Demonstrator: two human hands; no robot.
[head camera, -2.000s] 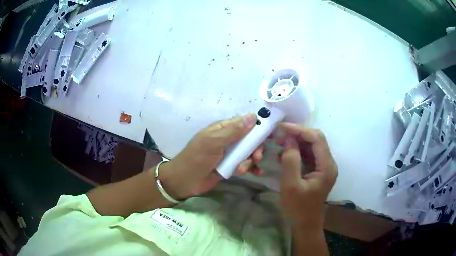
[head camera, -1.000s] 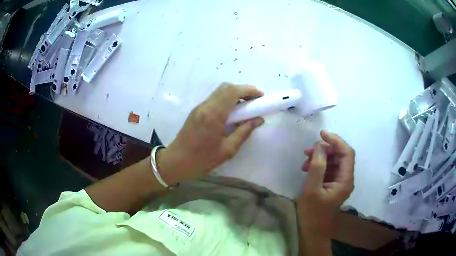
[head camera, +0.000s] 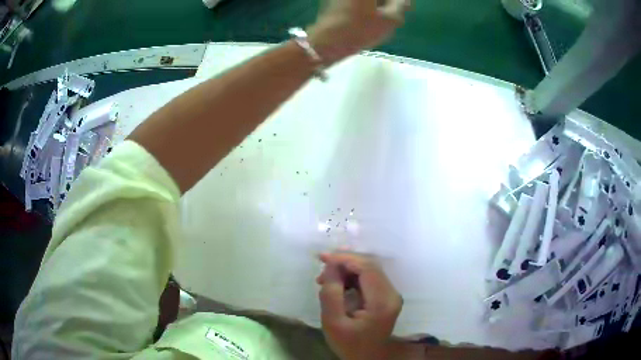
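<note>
My left hand (head camera: 360, 22) is stretched over the green conveyor (head camera: 450, 35) at the top edge of the view. It is partly cut off and blurred, and I cannot tell whether it holds anything. My right hand (head camera: 360, 302) is low in the middle over the white board (head camera: 281, 204), fingers curled in and nothing visible in them. A heap of white handle covers (head camera: 545, 218) lies at the right, and a smaller heap (head camera: 60, 151) at the left. The fan unit that was in my left hand is not visible on the board.
Another handheld fan (head camera: 540, 42) lies on the conveyor at the top right. Beside it a pale, blurred post (head camera: 590, 63) slants in above the right heap. A white piece (head camera: 211, 3) is cut off at the top edge. Small dark specks dot the board.
My left hand has moved from the board, where it held the fan unit, up and forward over the conveyor. My right hand is further left and lower. The view has shifted towards the conveyor.
</note>
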